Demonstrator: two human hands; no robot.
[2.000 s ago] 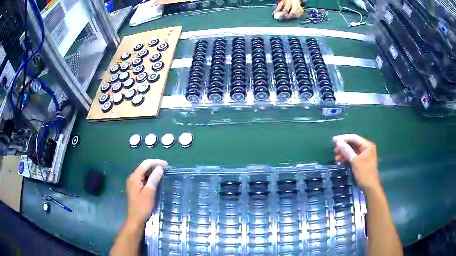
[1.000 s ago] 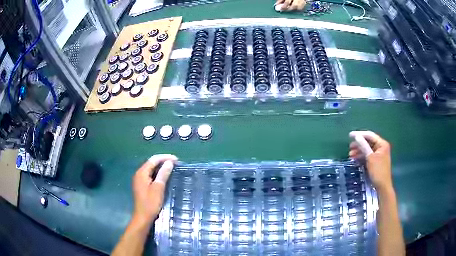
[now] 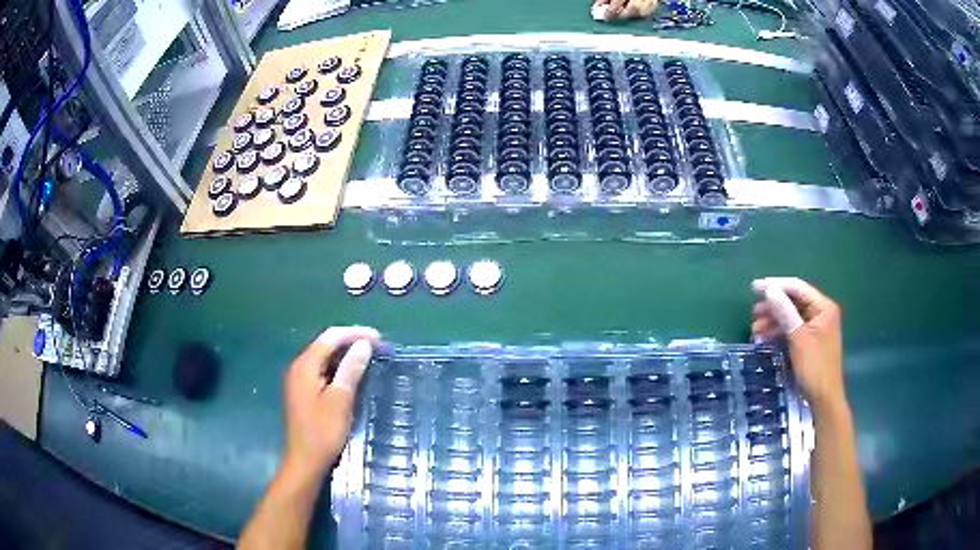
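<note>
My left hand (image 3: 328, 392), with whitish covers on thumb and fingertip, grips the upper left corner of a clear blister tray (image 3: 516, 350). My right hand (image 3: 801, 328) is at its upper right corner; its covered thumb and forefinger are curled above the edge, and its lower fingers are at the rim. Black round components (image 3: 586, 395) stand in the upper slots of the columns towards the right; the two left columns show none. The tray's lower part is cut off by the picture edge. Several white-faced round components (image 3: 441, 276) lie in a row beyond the tray.
A filled blister tray (image 3: 559, 129) lies beyond the row. A tan board (image 3: 312, 215) bears many round components. Three ringed components (image 3: 176, 280) and a dark disc (image 3: 196, 371) lie left. A metal frame stands far left, stacked trays (image 3: 903, 118) at right. Another person's hand (image 3: 625, 9) shows at top.
The white-faced row has shifted right relative to the board. More ringed components show at left, now three. The tray and hands moved slightly right, then stayed nearly still.
</note>
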